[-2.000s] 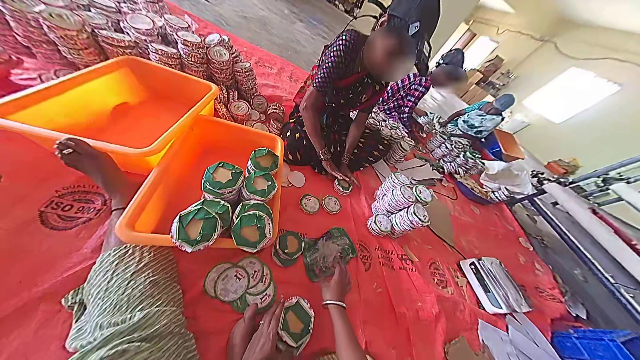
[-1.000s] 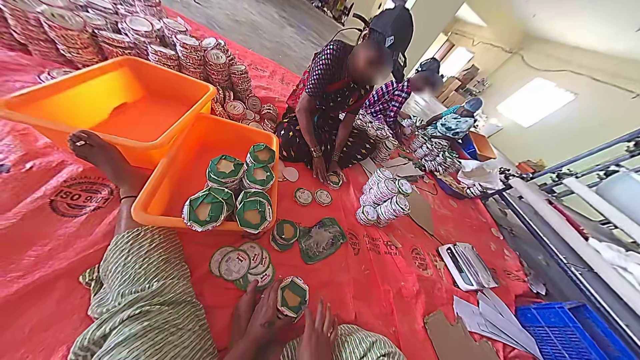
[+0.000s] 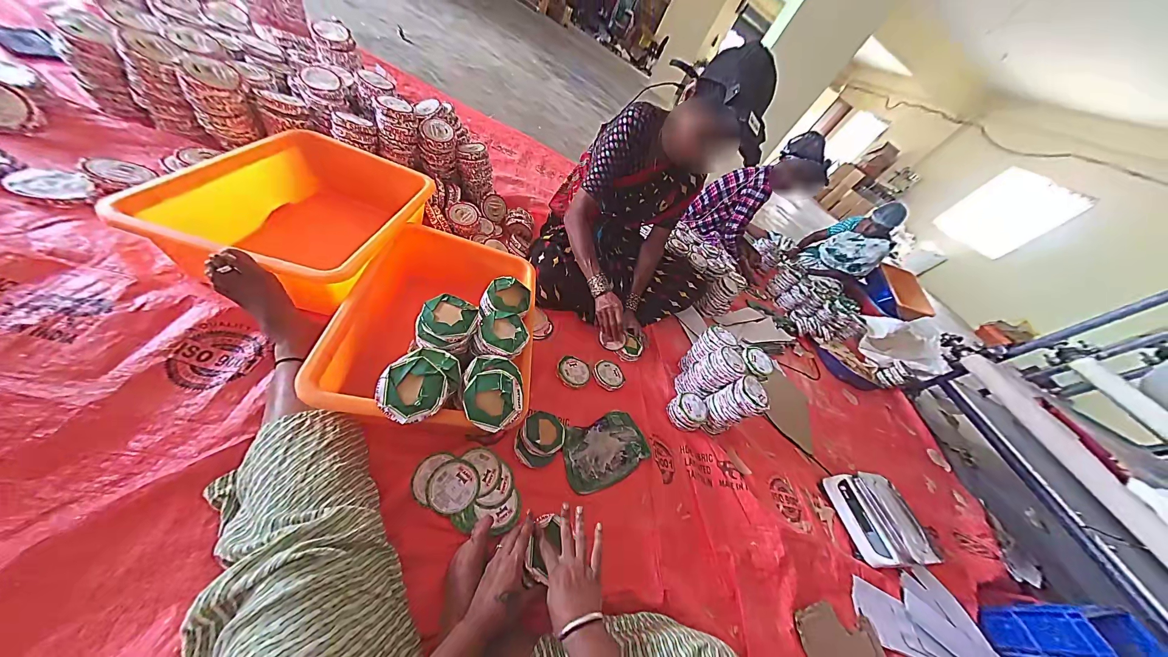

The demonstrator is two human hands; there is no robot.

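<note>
My left hand [image 3: 500, 584] is at the left side of a round packet with a green wrapper [image 3: 542, 547], its fingers against the edge. My right hand [image 3: 575, 568], with a bangle at the wrist, lies over the packet's right side with straight fingers and hides part of it. Just beyond my hands, several flat round labelled discs [image 3: 453, 486] overlap on the red sheet. A short stack of green-wrapped packets [image 3: 541, 432] stands beside a green-edged clear plastic bag [image 3: 605, 453]. Taller green-wrapped stacks [image 3: 412, 384] stand in the near orange tub [image 3: 333, 365].
Another orange tub [image 3: 265, 258] stands behind my foot [image 3: 246, 283]. A person [image 3: 630, 201] sits opposite, hands on discs; others sit beyond. White-wrapped rolls [image 3: 716, 379], a scale-like device [image 3: 878, 518], paper sheets [image 3: 922, 611] and a blue crate [image 3: 1068, 630] are at the right.
My right hand was on the plastic bag two seconds ago, came back beside the packet, and now rests over it. My left hand has stayed at the packet.
</note>
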